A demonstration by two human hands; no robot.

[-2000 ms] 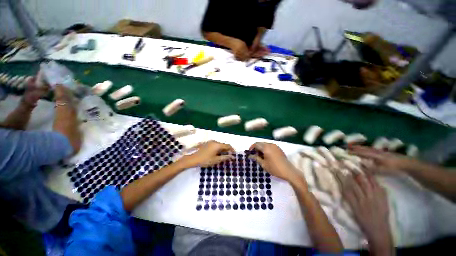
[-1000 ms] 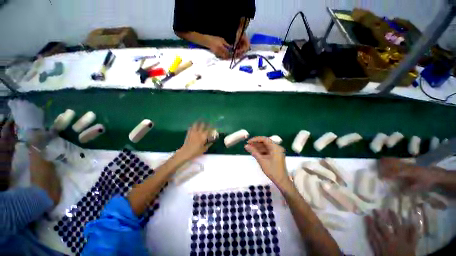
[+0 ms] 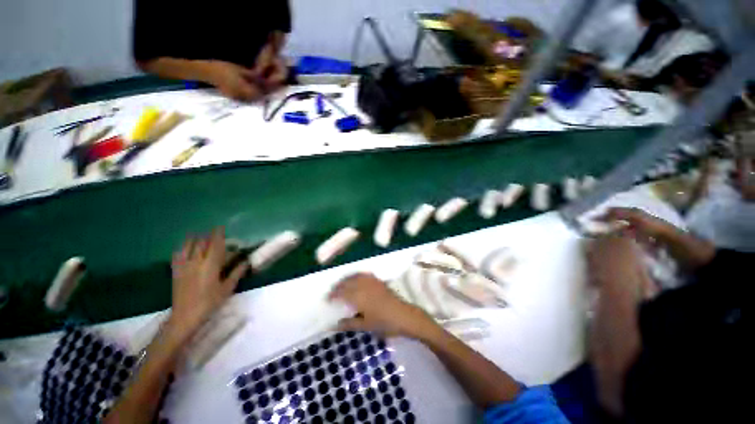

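Cream plastic housings stand spaced along the green conveyor, one (image 3: 275,251) just right of my left hand (image 3: 201,277). My left hand is over the belt's near edge, fingers forward and thumb near that housing's left end; blur hides whether it grips anything. My right hand (image 3: 368,305) is over the white bench at the top edge of a clear sheet with rows of black discs (image 3: 327,385), fingers bent; whether it holds a disc cannot be told. A second disc sheet (image 3: 83,373) lies at the left, partly behind my left forearm.
A pile of cream housings (image 3: 455,286) lies right of my right hand. Another worker's arms (image 3: 613,306) are at the right. The green belt (image 3: 165,215) crosses the view. On the far bench are tools (image 3: 108,149), blue cylinders (image 3: 348,123) and a person's hands (image 3: 252,81).
The view has swung to the right, so the far bench and belt items appear further left. My right hand has drawn back from the belt to the sheet's top edge. My left hand remains at the belt.
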